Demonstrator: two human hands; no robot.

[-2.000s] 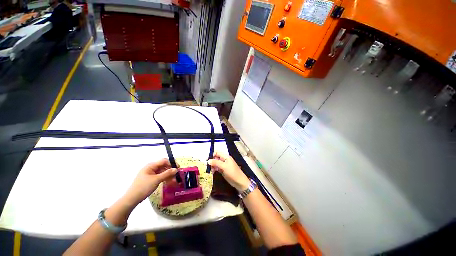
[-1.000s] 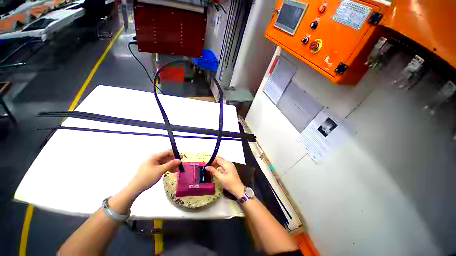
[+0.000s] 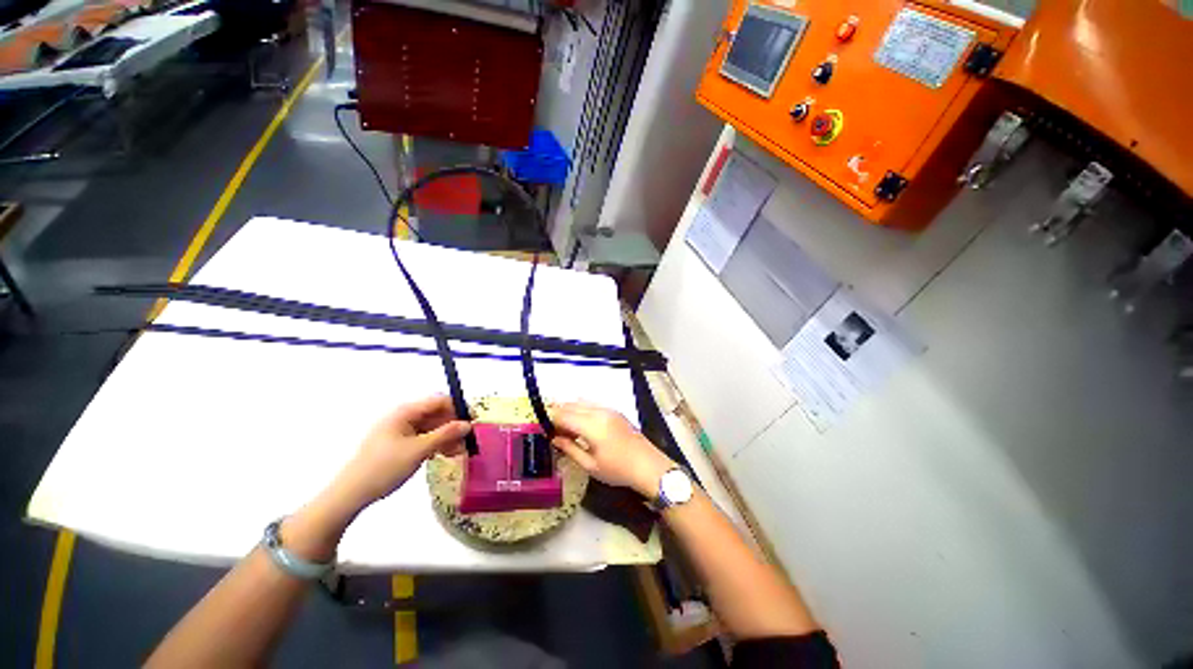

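Note:
A thin black strap [image 3: 421, 303] stands up in a loop above the table, its two ends at the magenta box [image 3: 495, 486]. My left hand [image 3: 416, 442] pinches one end at the box's left side. My right hand [image 3: 595, 442] holds the other end at the box's right side, by the dark slot. The box sits on a speckled cream disc [image 3: 513, 527]. Whether the strap's ends touch the box is hard to tell.
Several black straps [image 3: 334, 315] lie across the white table [image 3: 209, 457] behind the box. A dark pad [image 3: 620, 510] lies right of the disc. The orange control box [image 3: 857, 98] and hanging clips [image 3: 1079, 199] are at upper right. A wooden tray [image 3: 713, 484] runs beside the table.
The view has shifted since the first frame, and the loop has risen higher. Since the second frame, my right hand has moved slightly right and the loop's right side has swung left.

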